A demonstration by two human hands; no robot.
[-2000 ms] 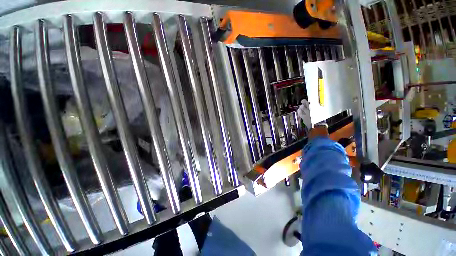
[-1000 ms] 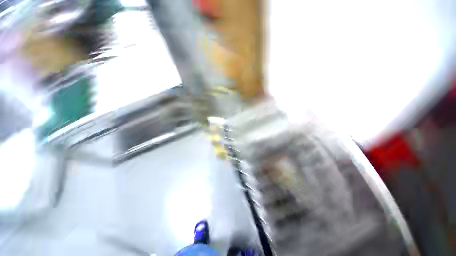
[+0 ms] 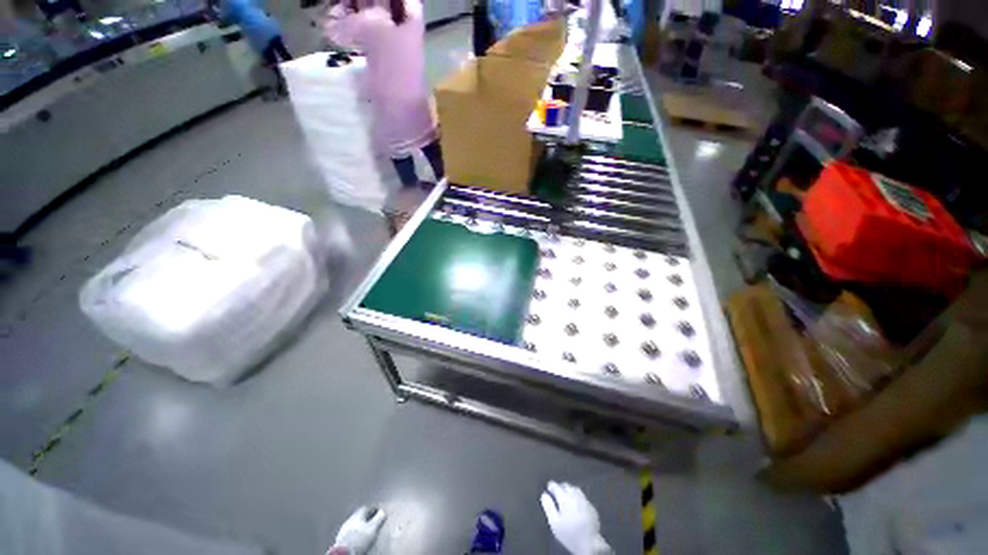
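My left hand (image 3: 359,531), in a white glove, is low in the picture over the grey floor, cut off by the bottom edge; it holds nothing that I can see. My right hand (image 3: 573,518), also white-gloved, hangs at the bottom centre-right, empty with its fingers loosely curled. Both are apart from the ball transfer table (image 3: 607,309), a white plate with silver balls. A green board (image 3: 460,279) lies flat on its left part. A large brown carton (image 3: 491,123) stands at the roller conveyor (image 3: 623,198) behind it.
A plastic-wrapped white foam stack (image 3: 206,284) is on the floor at left. A person in a pink smock (image 3: 397,81) stands by a tall white stack (image 3: 334,130). A red-orange case (image 3: 883,233) and brown cardboard (image 3: 775,369) are at right. Yellow-black tape (image 3: 648,510) marks the floor.
The view has swung from the sealer and its rollers, through a blurred turn, to the ball transfer table. My arm has left the white sheet on the sealer; both gloved hands now show low down.
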